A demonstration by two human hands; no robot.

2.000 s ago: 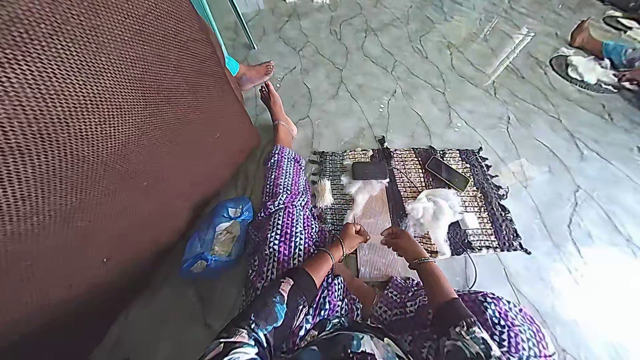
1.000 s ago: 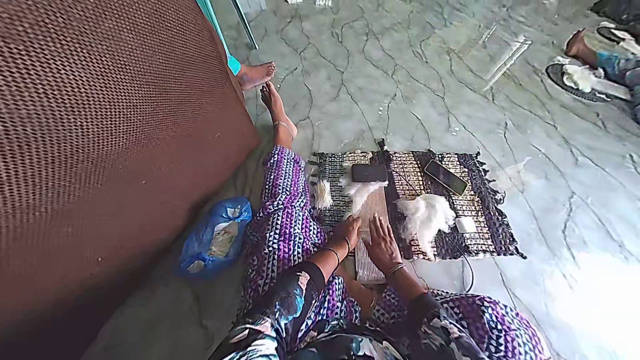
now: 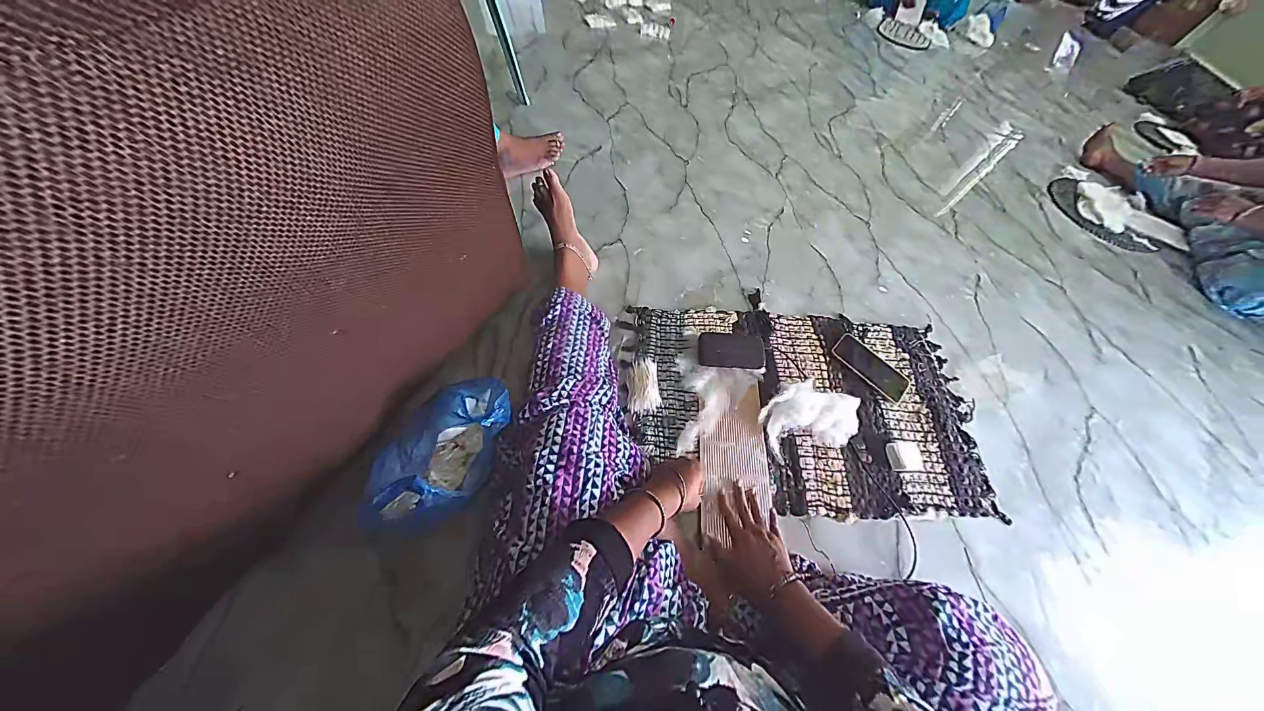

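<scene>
A narrow ribbed board [image 3: 734,454] lies lengthwise on a woven rag mat. My right hand [image 3: 752,548] rests flat on the board's near end with its fingers spread. Against the board's left edge is my left hand [image 3: 683,486], its fingers bent; whether it holds anything is hidden. White cotton fibre [image 3: 719,395] lies over the board's far end, beside a dark phone-like device [image 3: 731,351]. Right of the board is a larger tuft of white cotton [image 3: 815,415]. A bundle of white cotton wicks [image 3: 644,385] lies at the mat's left edge.
The woven mat [image 3: 820,484] also bears a smartphone [image 3: 871,367] and a white charger-like block [image 3: 904,455] with a cable. A blue plastic bag [image 3: 434,456] sits left of my leg, near a brown woven-textured surface [image 3: 247,247]. Another person's hands and a tray [image 3: 1106,212] are at right.
Two seconds ago my hands were close together above the board, fingers pinched. Since then my right hand has come down flat on it and moved toward its near end.
</scene>
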